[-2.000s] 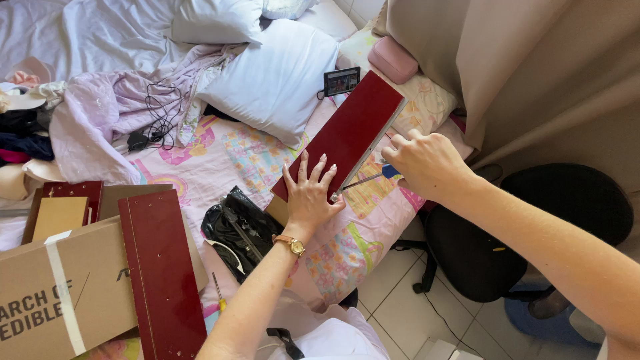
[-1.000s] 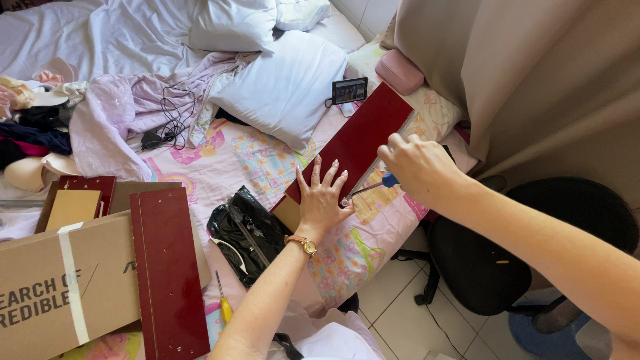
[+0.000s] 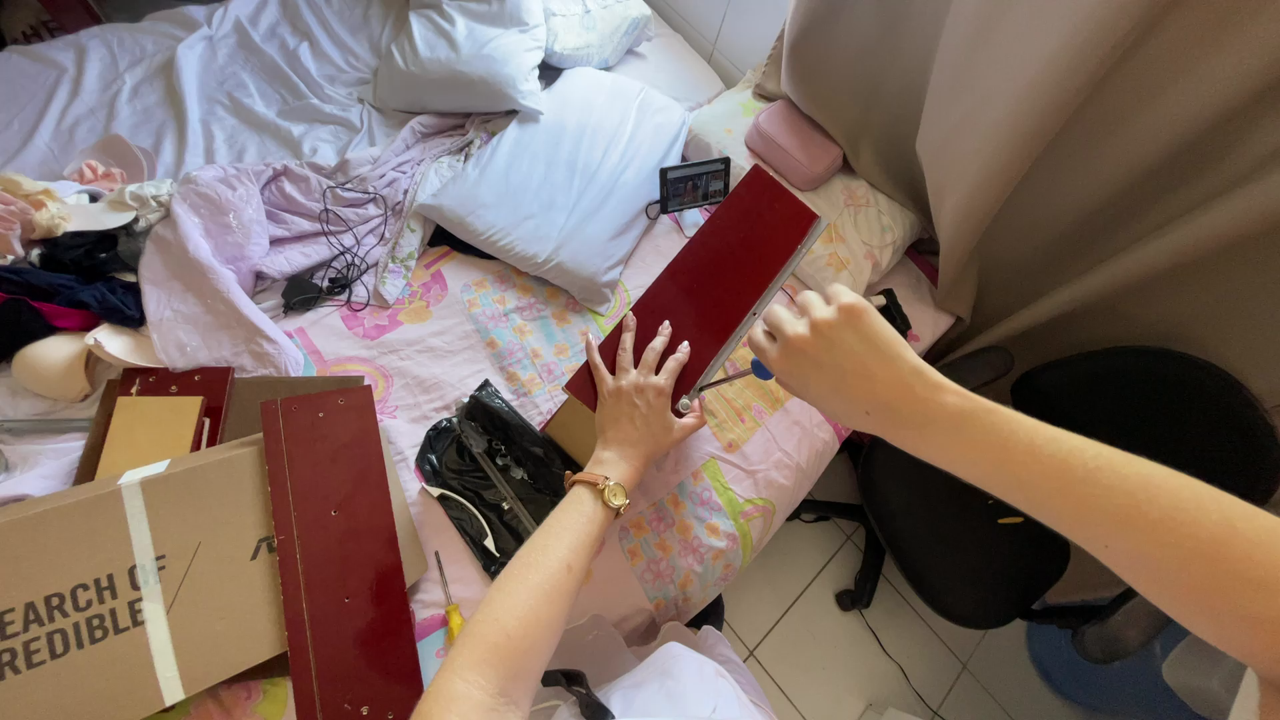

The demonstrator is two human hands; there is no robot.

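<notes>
A dark red board (image 3: 715, 270) lies slanted on the bed, with a metal drawer runner (image 3: 765, 300) along its right edge. My left hand (image 3: 640, 400) rests flat with spread fingers on the board's near end, its thumb beside the runner's small white roller (image 3: 684, 405). My right hand (image 3: 840, 355) is closed around a screwdriver, whose blue handle (image 3: 762, 370) shows only in part. The screwdriver's shaft (image 3: 725, 380) reaches to the runner near the roller; whether its tip sits in a screw cannot be told. A tan panel (image 3: 572, 430) shows under the board's near end.
Left of me, another red board (image 3: 340, 560) leans on a cardboard box (image 3: 210, 560). A yellow-handled screwdriver (image 3: 454, 620) and a black plastic bag (image 3: 495, 470) lie nearby. A phone (image 3: 694, 185) stands beside a pillow (image 3: 580, 180). A black office chair (image 3: 960, 520) is at the right.
The view has shifted slightly. My left hand stays on the red board, and my right hand remains on the screwdriver at the runner with its grip slightly altered.
</notes>
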